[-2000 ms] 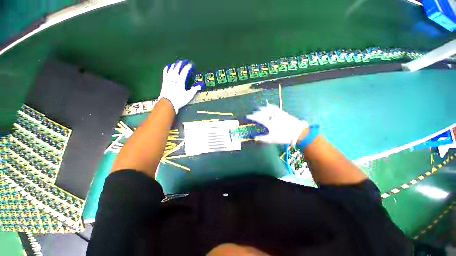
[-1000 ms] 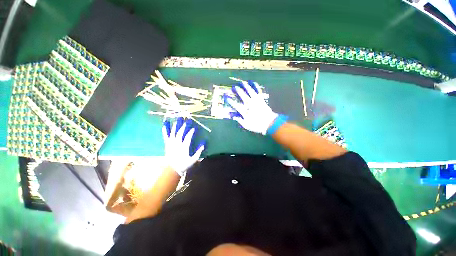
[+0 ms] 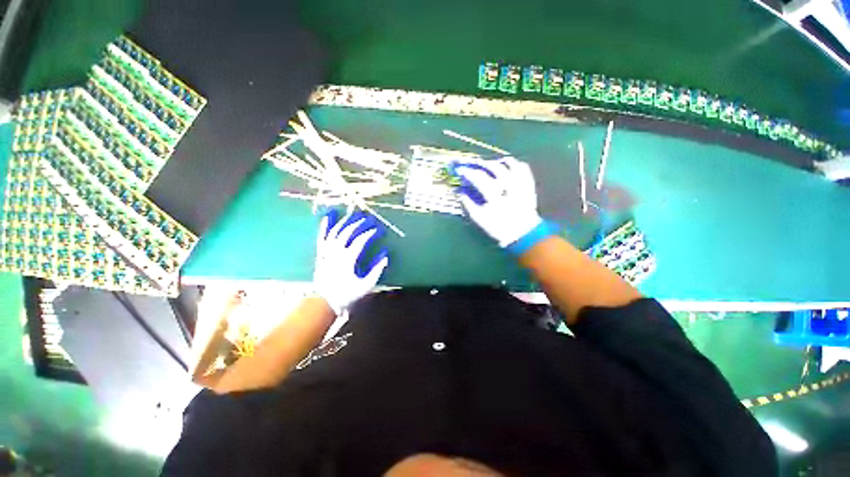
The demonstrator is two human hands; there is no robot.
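My left hand point(image 3: 348, 261), in a white glove with blue fingertips, is open, fingers apart, at the near edge of the pile of thin edge strips point(image 3: 326, 172). My right hand point(image 3: 500, 198), gloved with a light blue wrist band, has its fingers curled over the right part of the silver-white slotted plate point(image 3: 427, 191). A small green PCB piece point(image 3: 454, 178) shows at its fingertips; the fingers hide most of it. Several single PCBs point(image 3: 596, 88) stand in a long row on the dark green belt.
Patterned panels point(image 3: 79, 200) lie at left, beside a black sheet point(image 3: 238, 121). A small PCB panel point(image 3: 626, 252) lies right of my right forearm. Loose strips point(image 3: 605, 155) lie right of the plate. An open box point(image 3: 219, 326) with yellow strips is below the bench edge.
My left hand has come back from the row to the strip pile. My right hand has moved onto the plate and, in the last second, slightly right. The camera view has also shifted.
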